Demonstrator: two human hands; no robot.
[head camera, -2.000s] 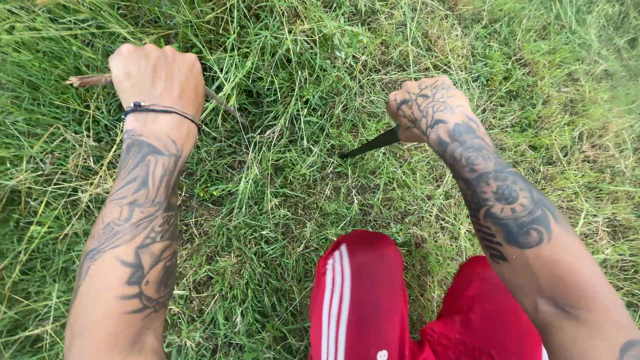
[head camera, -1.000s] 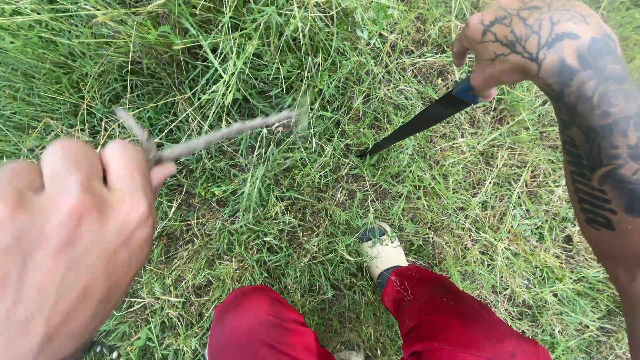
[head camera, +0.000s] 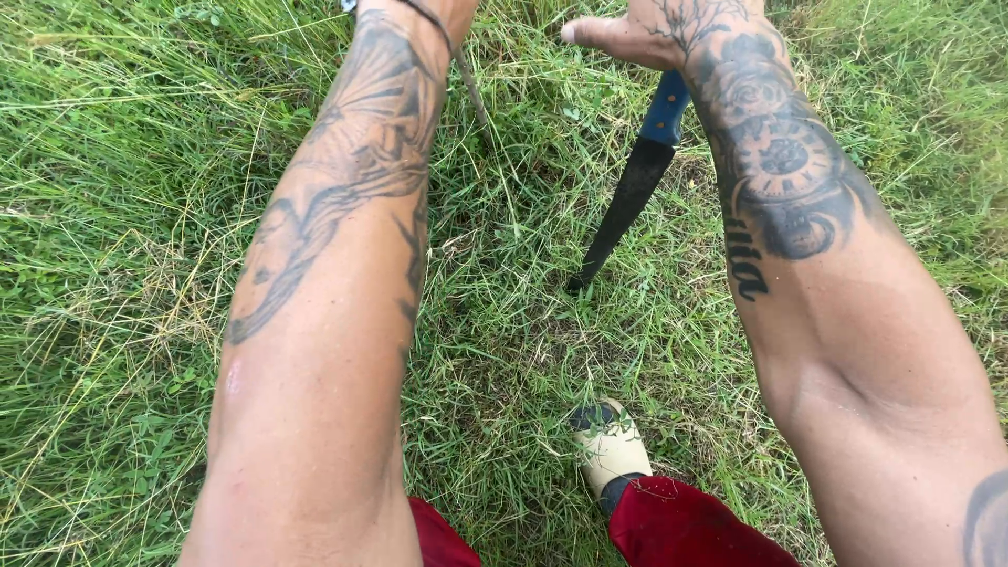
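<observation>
The machete's black blade (head camera: 626, 209) slants down with its tip in the grass, below my right hand (head camera: 657, 30). Its blue riveted handle (head camera: 665, 110) runs up under the palm. The thumb points out to the left, off the handle; the fingers are cut off by the top edge, so the grip is unclear. My left hand (head camera: 459, 12) is mostly beyond the top edge, with a dark bracelet at the wrist. A thin stick (head camera: 474, 94) slants down from beside that wrist into the grass; whether the hand holds it is hidden.
Grass (head camera: 504, 315) covers the ground, taller and denser on the left. A beige shoe (head camera: 614, 449) and a red trouser leg (head camera: 685, 524) are at the bottom, with more red cloth (head camera: 441, 535) beside my left forearm.
My left hand has moved from the left side to the top edge. The stick, in that hand before, now slants down into the grass. The machete stands steeper, and my right thumb sticks out.
</observation>
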